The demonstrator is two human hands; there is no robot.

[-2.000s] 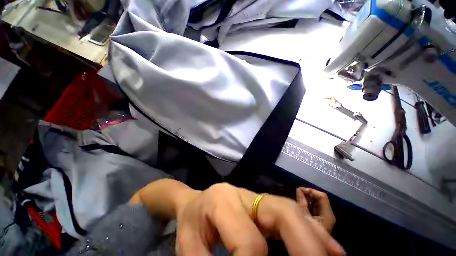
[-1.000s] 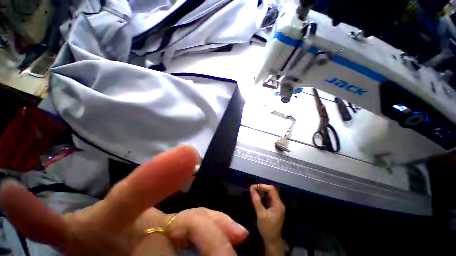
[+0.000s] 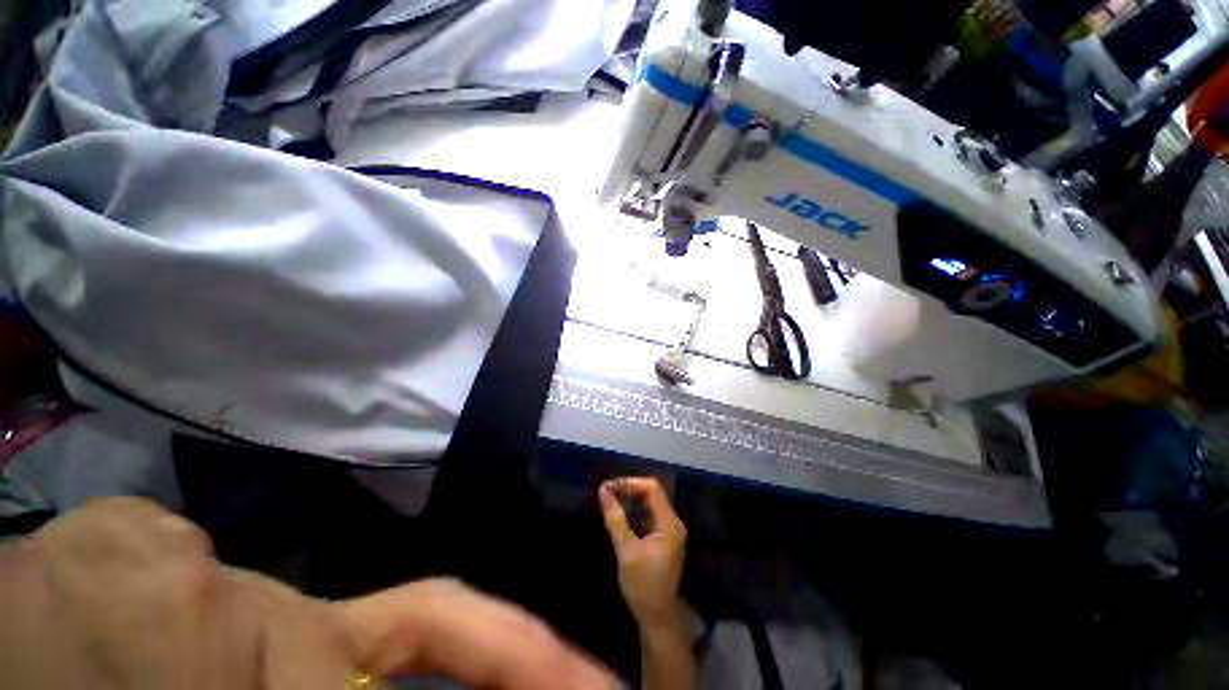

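Note:
A light grey garment panel (image 3: 290, 283) lies in soft folds on the left of the machine table. Its right side has a wide black strip (image 3: 515, 348), and thin dark binding runs along its edges. My left hand (image 3: 256, 613) is large, blurred and cut off at the lower left, close to the camera; nothing shows in it. My right hand (image 3: 648, 532) is below the table's front edge with thumb and fingertips together; whether the dark spot between them is a small object or a gap cannot be told. Neither hand touches the panel.
The white sewing machine (image 3: 809, 175) stands behind. Shears (image 3: 775, 324), a small jointed metal arm (image 3: 685, 344) and a short dark tool (image 3: 817, 274) lie on the table. More grey pieces (image 3: 445, 54) are heaped behind. The table's front edge (image 3: 795, 452) has ruler markings.
The view has turned right, so the panel and machine sit further left. My left hand has moved lower left in the picture, its raised fingers no longer showing. My right hand stays below the table edge.

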